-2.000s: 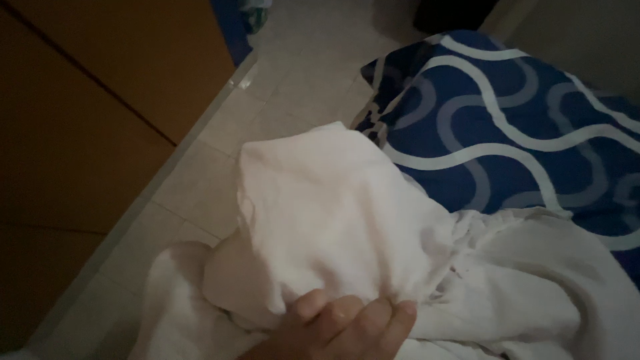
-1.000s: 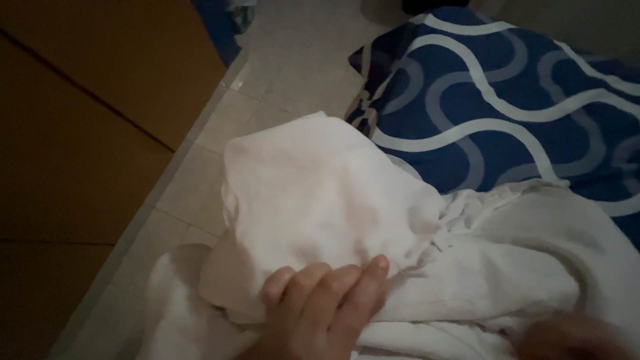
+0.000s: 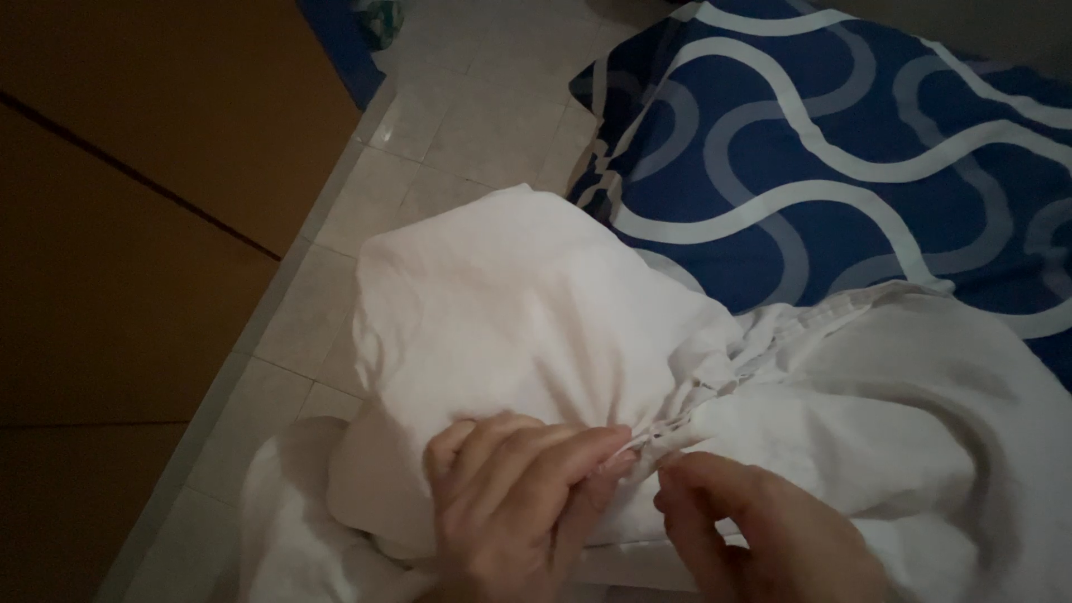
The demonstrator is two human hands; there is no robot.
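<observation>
A white cloth (image 3: 502, 301) with a gathered, ruffled edge spreads over the middle and right of the view. My left hand (image 3: 519, 486) lies at its lower middle, thumb and forefinger pinching the gathered edge. Close beside it on the right, my right hand (image 3: 745, 511) has its thumb and forefinger near each other at the same gathers. Whether the right fingertips hold any cloth cannot be told.
A bed or cushion covered in blue fabric with wavy white and grey bands (image 3: 837, 151) is at the upper right. Brown panels (image 3: 151, 251) stand on the left beside a pale tiled floor (image 3: 452, 134). A blue object (image 3: 343, 50) is near the panels' top corner.
My right hand, a blur at the lower right edge one second ago, has moved left beside my left hand. The left fingers, earlier spread over the cloth, now pinch its gathered edge.
</observation>
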